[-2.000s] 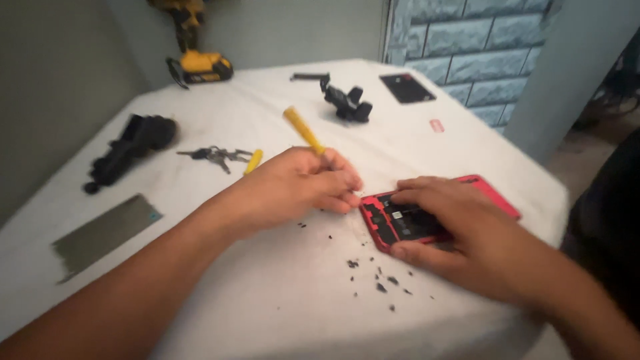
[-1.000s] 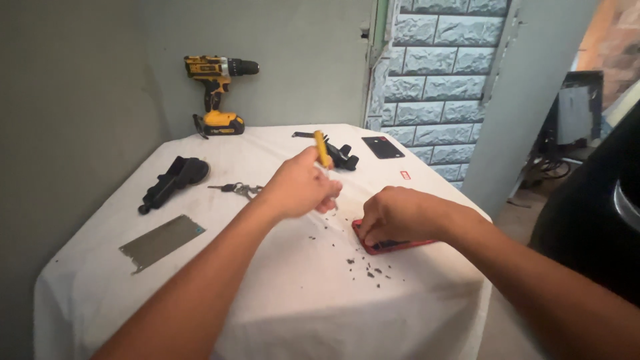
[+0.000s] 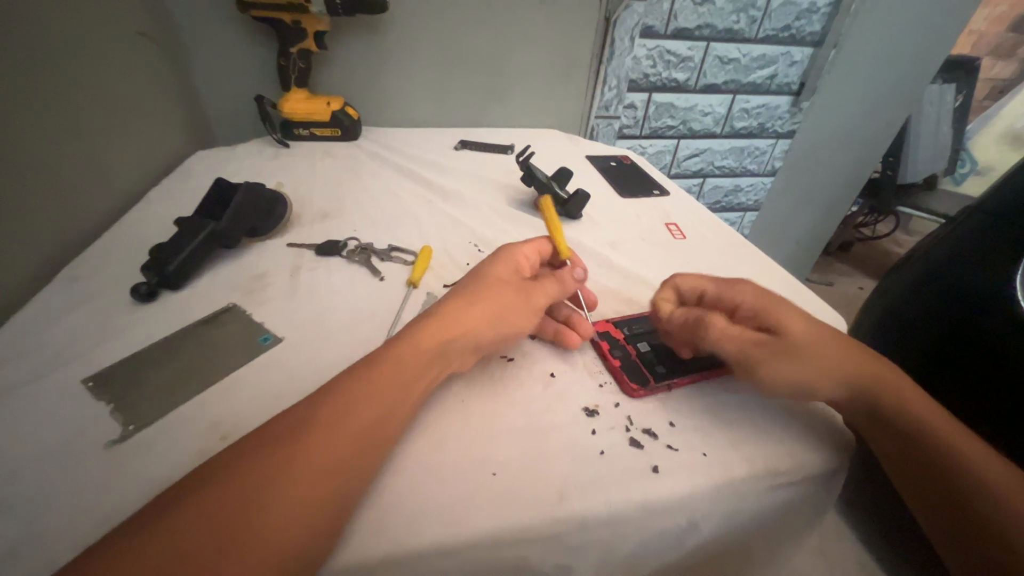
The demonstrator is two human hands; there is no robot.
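An opened red smartphone [image 3: 640, 360] lies on the white cloth, its black inner parts showing. My left hand [image 3: 528, 296] holds a yellow-handled screwdriver [image 3: 554, 226] by the lower handle and shaft, handle up, its tip at the phone's near left corner. Over the phone's right part is my right hand [image 3: 720, 328], fingers curled and slightly blurred; whether they pinch anything is hidden. Small black fragments [image 3: 636, 442] are scattered on the cloth in front of the phone. A second yellow-handled screwdriver [image 3: 420, 266] lies left of my left hand, its shaft partly behind my forearm.
Keys on a ring [image 3: 352, 250], a grey metal plate [image 3: 184, 372] and a black mount [image 3: 208, 232] lie at left. A cordless drill [image 3: 312, 112] stands at the back. Farther right are a black phone holder [image 3: 556, 184], a dark panel [image 3: 628, 176] and a small red-edged piece [image 3: 675, 231].
My right hand lay spread on the phone two seconds ago; now its fingers are curled above it. The screwdriver in my left hand has come down to the phone's corner. The view has shifted.
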